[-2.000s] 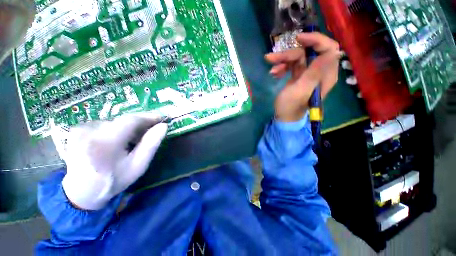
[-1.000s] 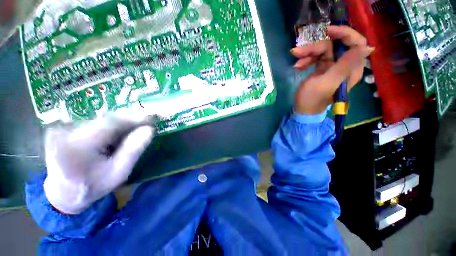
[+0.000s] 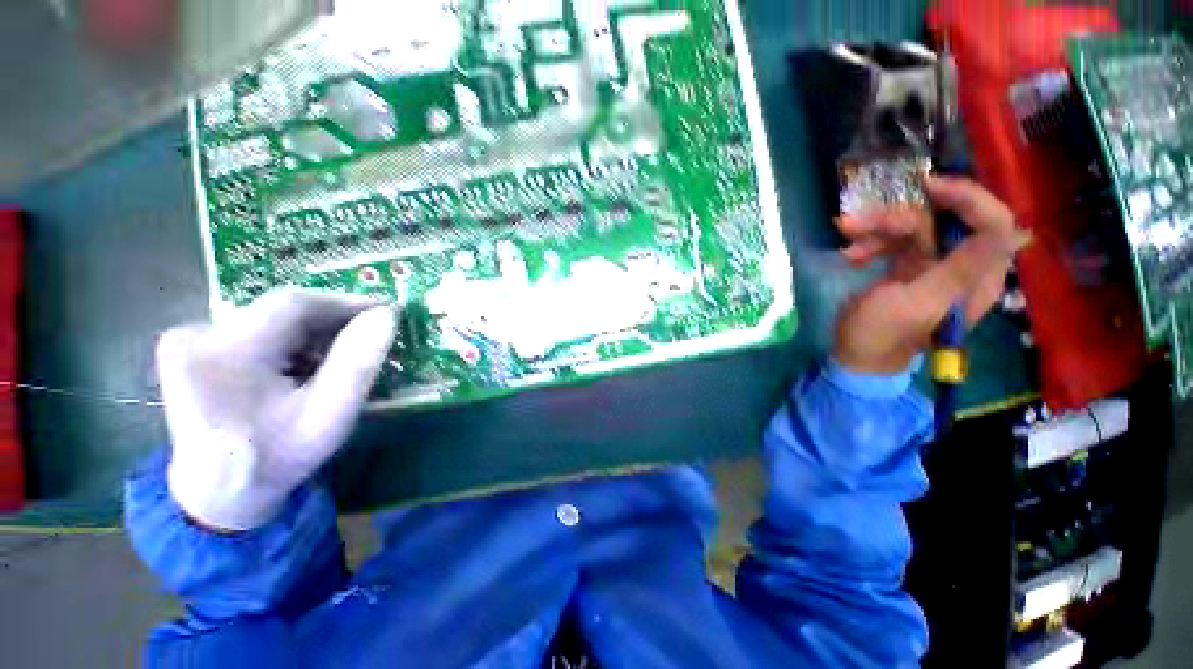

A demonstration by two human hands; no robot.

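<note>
A large green printed circuit board [image 3: 497,196] lies in front of me, solder side up, with glare over its lower middle. My left hand [image 3: 275,392], in a white glove, is at the board's lower left corner with thumb and forefinger pinched. A thin solder wire [image 3: 98,396] trails from it to the left. My bare right hand [image 3: 922,275] holds the soldering iron [image 3: 951,353], its yellow band below the hand. The iron's tip is hidden at the dark metal stand [image 3: 883,92], beside the silvery metal wool [image 3: 883,187].
A red carrier [image 3: 1034,235] and another green board [image 3: 1151,196] are at the right. Below them a black crate [image 3: 962,549] holds boards with white blocks [image 3: 1073,434]. A red edge [image 3: 11,353] shows at far left. A grey hood [image 3: 157,59] covers the upper left.
The view has shifted, so the board and both hands sit further right and the red edge shows at left. The iron stays in my right hand by the stand.
</note>
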